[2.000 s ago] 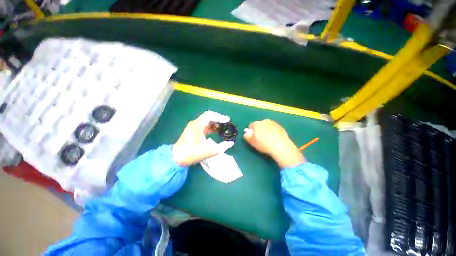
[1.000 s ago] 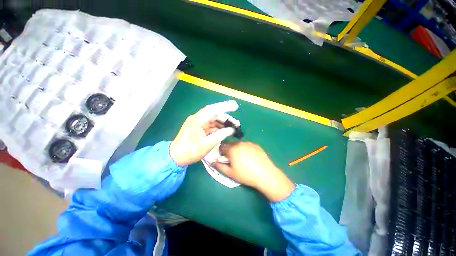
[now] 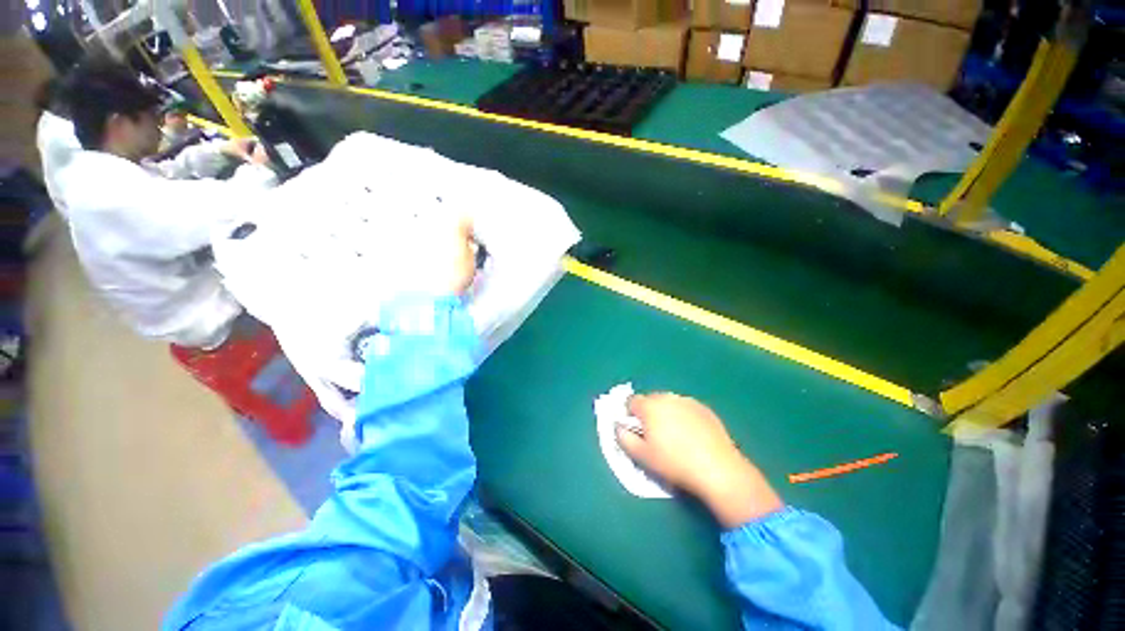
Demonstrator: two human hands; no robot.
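My left hand (image 3: 464, 261) reaches over the white dimpled liner sheet (image 3: 518, 228); a dark edge shows beside its fingers, but whether it grips a part cannot be told. A round black part (image 3: 365, 344) lies on the liner beside my left sleeve, partly hidden by it. My right hand (image 3: 682, 449) rests on the green mat with its fingers on a crumpled white wiping cloth (image 3: 642, 482). An orange stick (image 3: 843, 467) lies on the mat to the right of my right hand.
A dark green belt (image 3: 691, 259) with yellow edges runs behind the mat. A yellow post (image 3: 1049, 345) stands at right. A person in white (image 3: 136, 234) sits at left near a red stool (image 3: 253, 382). Beyond the belt are a black tray (image 3: 574, 96), a greyish sheet (image 3: 864, 133) and cardboard boxes (image 3: 790, 43).
My left hand has moved from the middle of the mat to the liner. The black part is gone from between my hands. The view has shifted, showing the seated person and boxes.
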